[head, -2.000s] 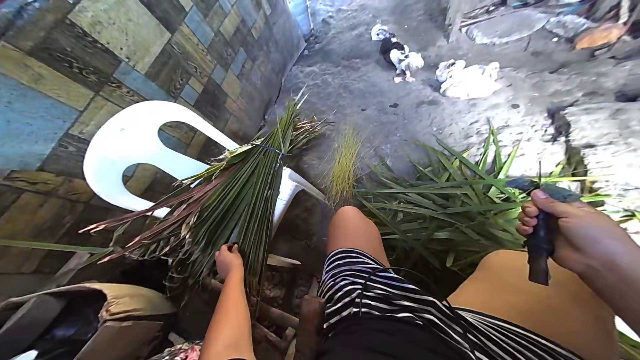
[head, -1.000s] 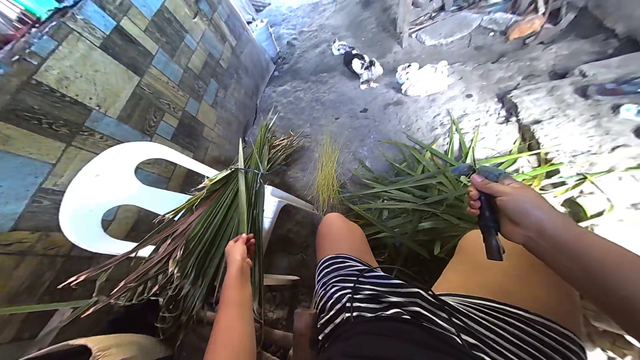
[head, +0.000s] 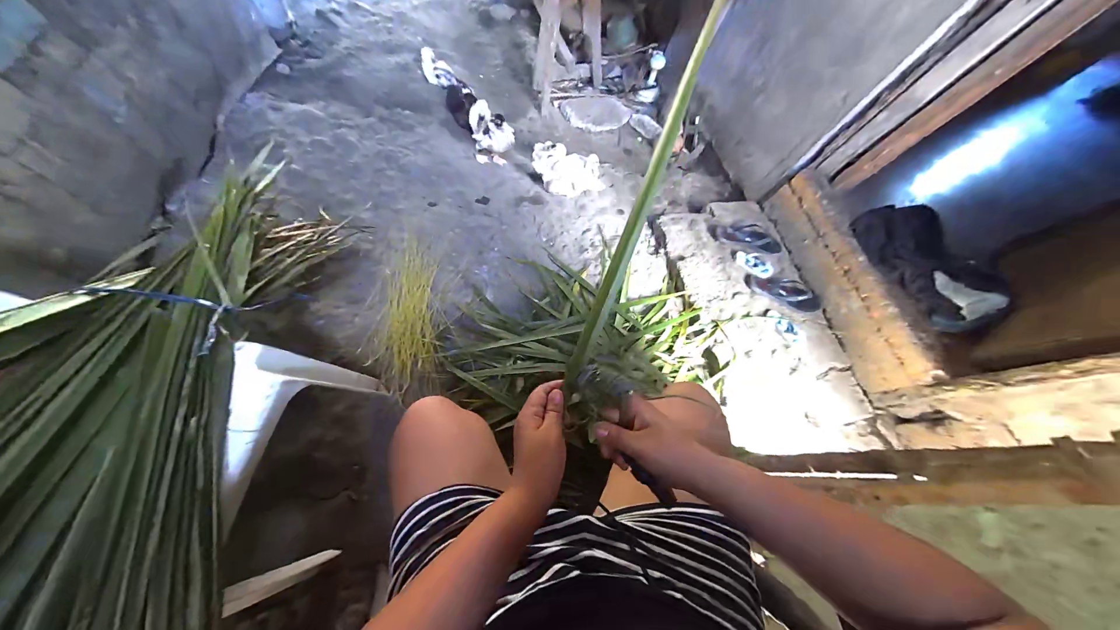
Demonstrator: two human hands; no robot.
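My left hand [head: 541, 429] pinches the lower end of a long green palm leaf strip [head: 643, 206], which stands up and leans to the right. Close at its right, my right hand [head: 646, 444] is closed around a dark-handled knife [head: 649, 479]; its blade is blurred near the strip's base. Below and beyond both hands lies a pile of cut green leaves [head: 534, 341] on the ground. At the left, a large bundle of long leaves [head: 131, 394] tied with blue string [head: 166, 296] rests on a white plastic chair [head: 262, 385].
A tuft of thin yellow-green strands [head: 411, 319] lies beside the pile. Further off are a black-and-white bird [head: 468, 105] and a white heap [head: 567, 169]. Flip-flops [head: 783, 289] lie on a concrete step at the right, beside a doorway with dark shoes [head: 927, 262].
My left hand has moved from the tied bundle to between my knees, now with a leaf strip. My right hand has come in beside it with the knife. The view has swung right.
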